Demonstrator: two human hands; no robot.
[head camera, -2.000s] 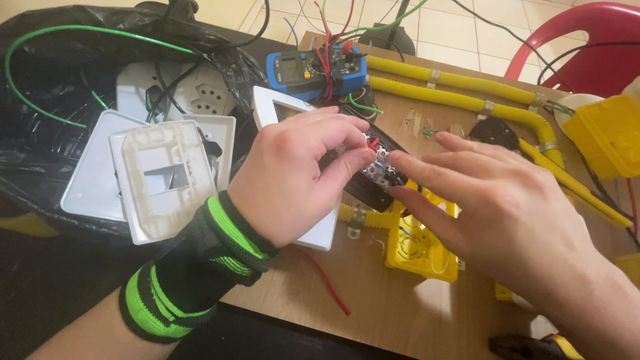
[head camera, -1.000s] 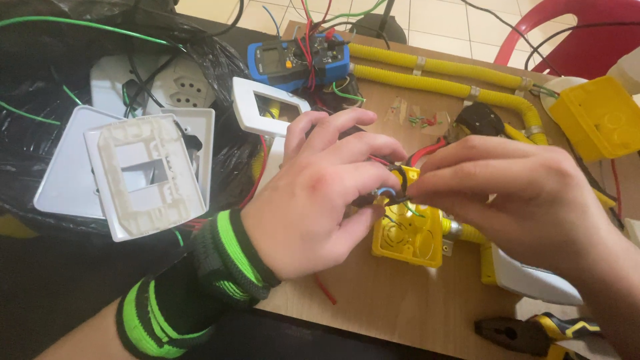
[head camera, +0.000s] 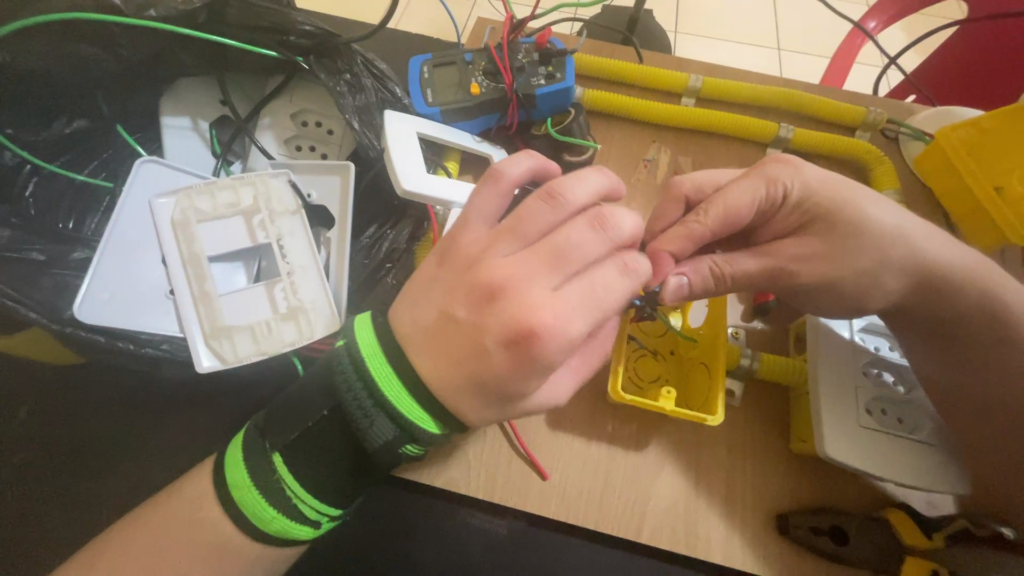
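Observation:
My left hand (head camera: 520, 296), with a black and green wrist support, curls over a small dark wired part (head camera: 645, 304) just above a yellow electrical box (head camera: 668, 412). Much of that part is hidden by the fingers. My right hand (head camera: 744, 232) pinches at the same part with thumb and fingertips, and thin blue and green wires show there. A white cover frame (head camera: 412, 168) lies beyond the left hand. A red wire (head camera: 526, 450) lies on the wooden board below it.
White faceplates (head camera: 132, 256) rest on a black plastic bag at left. A blue multimeter (head camera: 492, 84) and yellow corrugated conduits (head camera: 680, 112) lie at the back. A white socket plate (head camera: 888, 400) and pliers (head camera: 856, 540) are at right; another yellow box (head camera: 980, 172) stands upper right.
My left hand has turned so that its back covers the part, which showed more openly two seconds ago. My right fingers, spread then, are now drawn together in a pinch.

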